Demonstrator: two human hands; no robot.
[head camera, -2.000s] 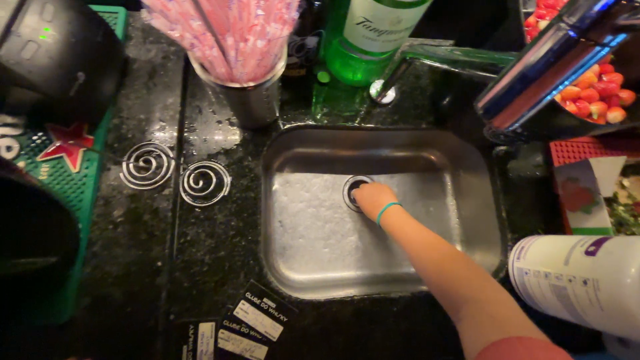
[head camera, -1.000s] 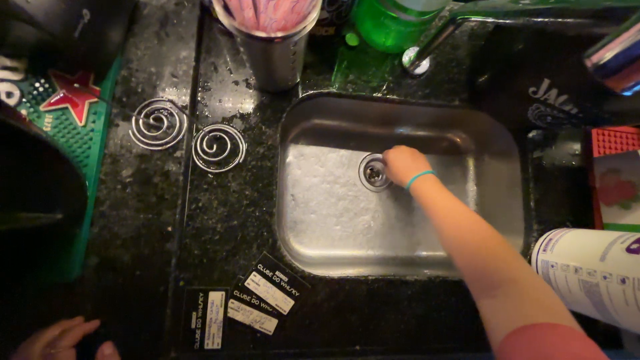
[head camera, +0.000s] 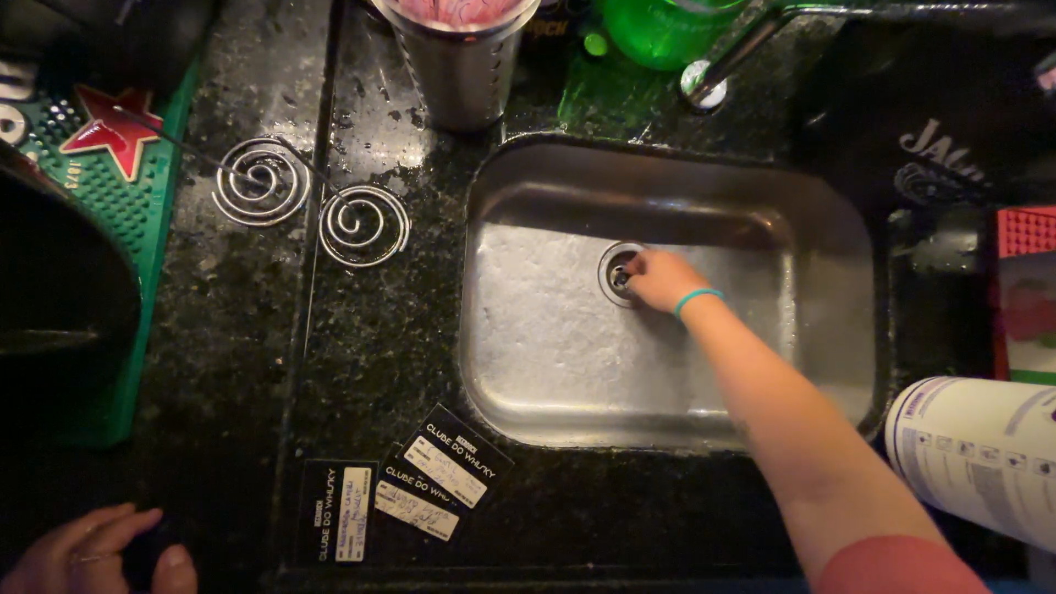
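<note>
My right hand (head camera: 662, 280), with a teal band at the wrist, reaches into a stainless steel sink (head camera: 544, 355). Its fingertips are at the round drain (head camera: 619, 275) in the sink's floor; whether they grip something there cannot be made out. My left hand (head camera: 107, 549) is at the bottom left corner over the dark counter, fingers apart and partly cut off by the frame. Nearest to it lie black cards with writing, one upright (head camera: 338, 511) and two overlapping (head camera: 458, 454). Two metal wire spirals (head camera: 262, 181) rest on the wet stone counter, left of the sink.
A metal cup of pink wrapped items (head camera: 462, 74) and a green glass bottle (head camera: 668, 29) stand behind the sink. A white printed container (head camera: 982, 454) lies at the right. A green bar mat with a red star (head camera: 115, 128) is at the left, beside a large dark object.
My left hand has come into view at the bottom left. My right hand stays at the drain, slightly to the side of where it covered it. The view has tilted down.
</note>
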